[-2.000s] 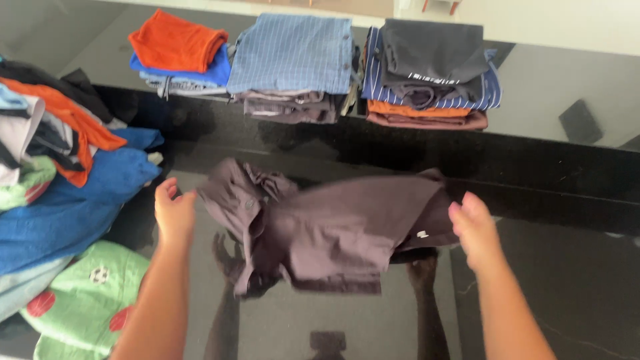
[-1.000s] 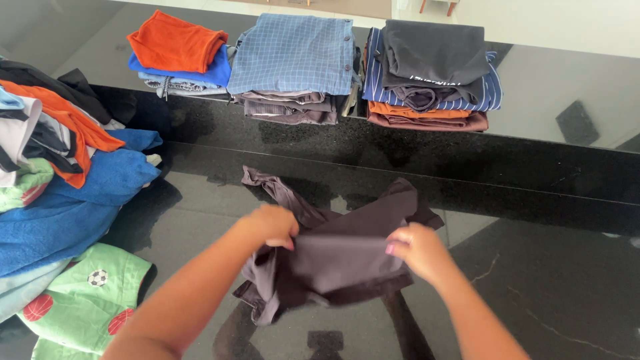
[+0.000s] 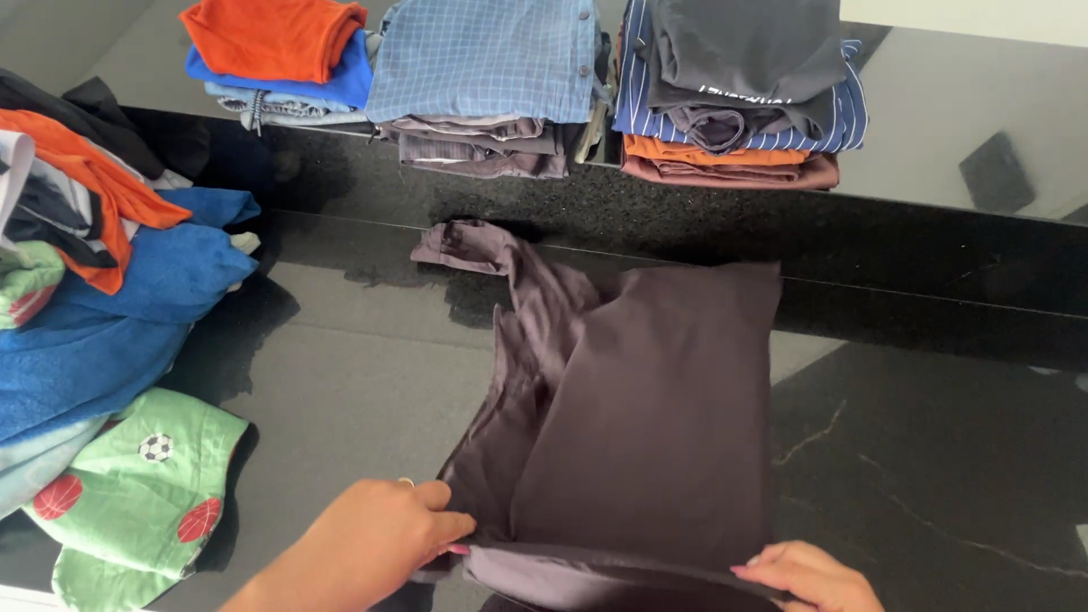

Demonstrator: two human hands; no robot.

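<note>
A dark purplish-brown garment (image 3: 654, 399) lies partly spread on the black glossy surface, its near edge lifted. My left hand (image 3: 387, 531) pinches the near left corner between thumb and fingers. At the near right corner, my right hand (image 3: 803, 578) grips the same edge, cut off by the bottom of the view. The garment's upper left part is bunched and twisted, while its right part lies fairly flat with a straight side.
Behind, on a raised ledge, stand folded stacks topped by an orange cloth (image 3: 268, 38), a blue checked shirt (image 3: 489, 59) and a dark grey garment (image 3: 748, 51). A loose heap with a blue towel-like cloth (image 3: 110, 331) and a green ball-print cloth (image 3: 153, 484) lies at left.
The garment was held up between my spread hands, then bunched between them; now it lies flatter, with both hands lower at its near edge.
</note>
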